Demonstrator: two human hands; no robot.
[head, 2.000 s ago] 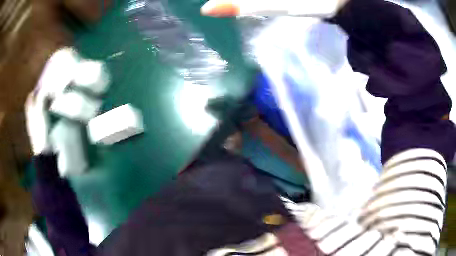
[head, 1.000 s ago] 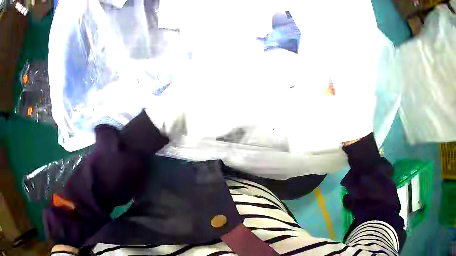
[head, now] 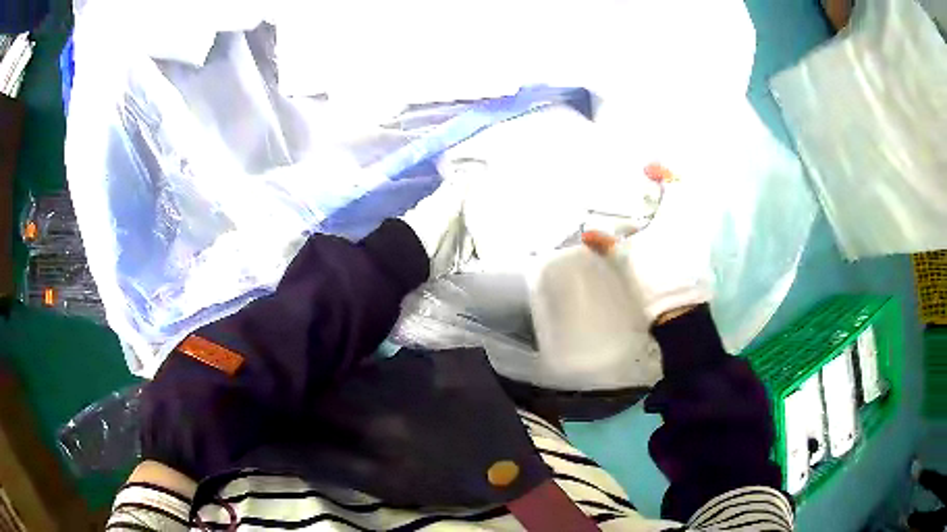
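A large cloudy plastic sack [head: 145,208] fills the middle of the view, open towards me, with a bluish fold across it. Its inside is overexposed, so its contents blur together. My right hand [head: 665,255], in a white glove with bare fingertips, is over the sack's right part. Its fingers are at the top and right side of a thick white foam block [head: 587,322] and appear to grip it. My left hand [head: 447,223], also white-gloved, reaches into the sack's middle. Its fingers merge with the white, so its grip is hidden.
Dark bagged parts [head: 62,255] with orange tags lie on the green table [head: 52,353] at left. Clear film [head: 99,431] lies at lower left. A green crate [head: 831,390] with white items stands at lower right. Another cloudy plastic bag [head: 872,135] is at upper right, above a yellow crate [head: 931,286].
The view has swung from the green table to the sack. Since a second ago, my left arm has moved right and deeper into the sack. The right hand and foam block now show near the sack's front edge.
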